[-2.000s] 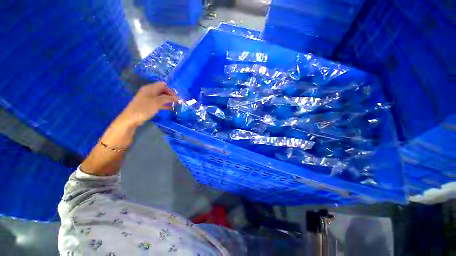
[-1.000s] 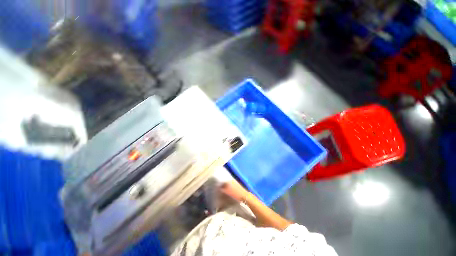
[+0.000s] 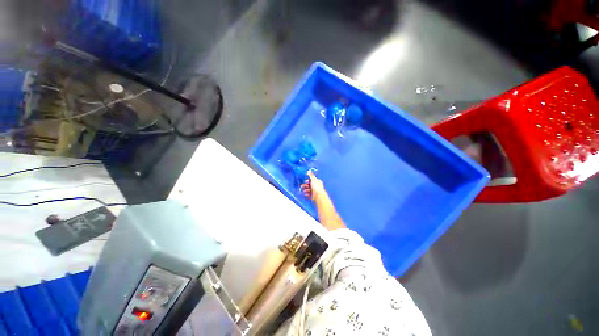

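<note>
The shallow blue supply tray [image 3: 427, 141] lies beside the sealer. My right hand [image 3: 310, 186] reaches over its near left wall, its fingers at several bagged blue items [image 3: 299, 156]; I cannot tell whether it grips one. Another group of bagged blue items [image 3: 341, 115] lies near the tray's far corner. The grey-green heat sealer [image 3: 161, 236] is at lower left, with a lit red switch and its long sealing bar [image 3: 276, 282] beside my sleeve. My left hand is not in view.
A pale worktable [image 3: 220, 184] lies between sealer and tray. A red plastic stool [image 3: 545, 131] stands right of the tray. A pedal-like grey plate [image 3: 75, 230] with cables is at left. Blue crates [image 3: 118, 29] stand at upper left, near a round black-rimmed base [image 3: 198, 105].
The view has swung from the crate full of sealed bags to the sealer and supply tray. My left hand has left the picture. My right hand has moved into the tray beside the bagged items.
</note>
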